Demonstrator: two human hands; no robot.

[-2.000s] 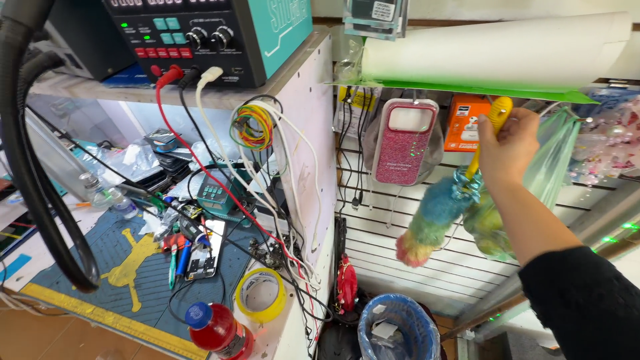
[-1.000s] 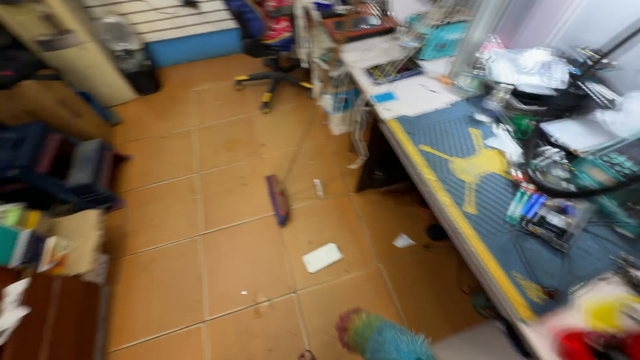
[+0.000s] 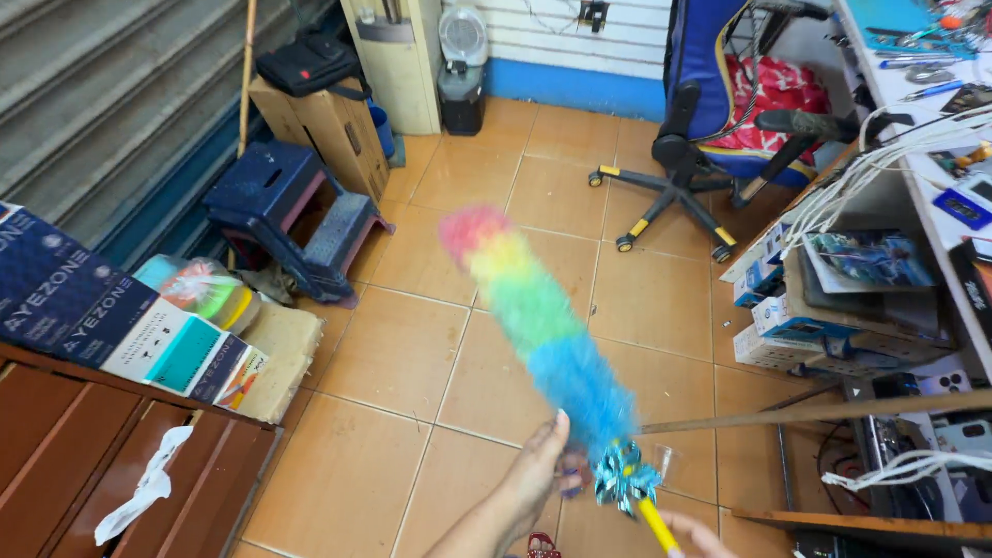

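Note:
A rainbow-coloured fluffy duster (image 3: 535, 318), pink at its tip and blue at its base, points up and left over the tiled floor. A shiny blue ribbon bow (image 3: 626, 474) is tied where the fluff meets the yellow handle (image 3: 657, 527). My left hand (image 3: 535, 465) is beside the blue fluff near the bow, its thumb up against it; its fingers are partly hidden behind the duster. At the bottom edge my right hand (image 3: 694, 535) has its fingers at the yellow handle, and most of that hand is out of frame.
A blue step stool (image 3: 287, 201) and cardboard box (image 3: 333, 116) stand left. An office chair (image 3: 682, 155) is near the back wall. Boxes fill a shelf under the workbench (image 3: 891, 85) at right; a wooden stick (image 3: 814, 411) crosses below. A brown wooden cabinet (image 3: 93, 465) is lower left.
The duster, held beside the hanging goods two seconds ago, is now over the floor with both hands at it. The view has swung from the wall to the floor.

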